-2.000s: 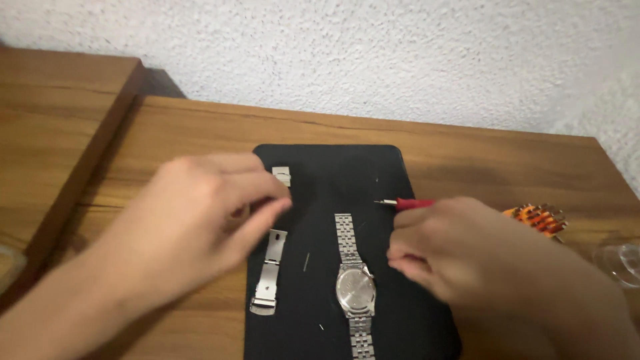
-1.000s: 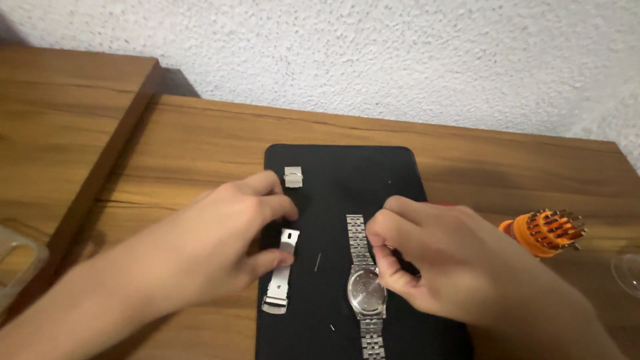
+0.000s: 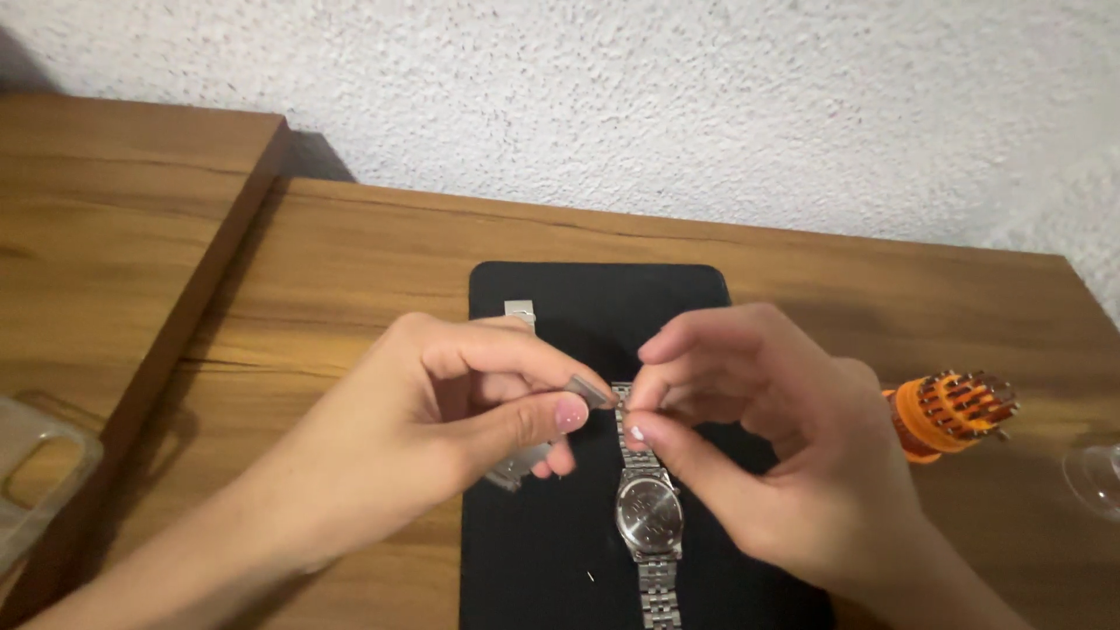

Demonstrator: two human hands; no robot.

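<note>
Between thumb and index finger, my left hand holds the metal watch clasp by one end; the rest of it hangs below the palm, partly hidden. My right hand meets that end with thumb and index finger pinched together; whatever lies between these fingertips is too small to tell. Below them a wristwatch lies case back up on a black mat, its metal bracelet stretched above and below the case. A small metal clasp part lies near the mat's top left, and a thin pin lies left of the watch.
An orange holder with several screwdriver bits stands right of the mat on the wooden table. A clear round object is at the right edge. A translucent phone case lies at the left, by a raised wooden panel.
My left hand has lifted the clasp off the mat and moved right. Both hands have come together above the watch bracelet. The red-handled tool seen by my right hand earlier no longer shows.
</note>
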